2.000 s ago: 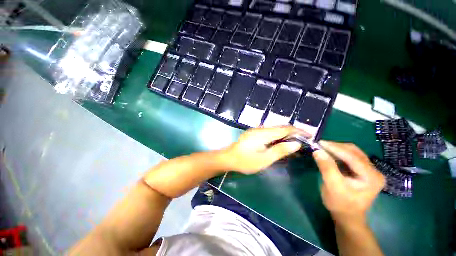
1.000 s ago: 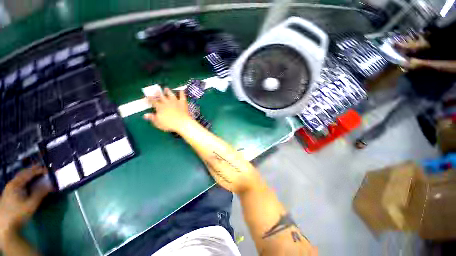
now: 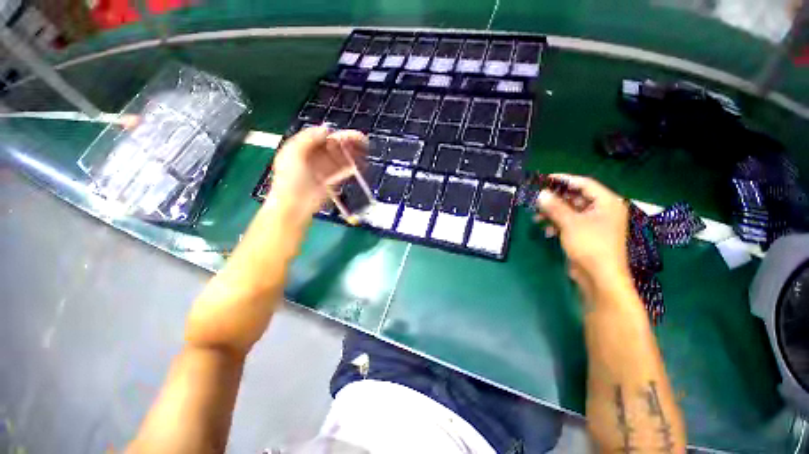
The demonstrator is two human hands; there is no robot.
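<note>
My left hand (image 3: 324, 164) holds a thin rectangular phone housing (image 3: 354, 191) with a pale pinkish edge and an open window, tilted above the lower left part of the black tray. My right hand (image 3: 581, 213) holds dark keypads (image 3: 568, 191) with light and red dots beside the tray's lower right corner; how many is unclear. The black tray (image 3: 426, 161) lies ahead with rows of pocketed housings. Several in the nearest row show white lower halves (image 3: 451, 227). Loose keypads (image 3: 676, 224) lie right of my right hand, partly hidden by it.
A shiny clear bag of parts (image 3: 168, 146) lies left of the tray. A dark keypad heap (image 3: 701, 124) lies at the far right. A grey-white round device (image 3: 785, 306) stands at the right edge. A small pale card (image 3: 734, 253) lies near the loose keypads.
The view has swung back left. My left hand has lifted a housing from the tray's lower left. My right hand has moved from the loose keypads towards the tray, with keypads in it.
</note>
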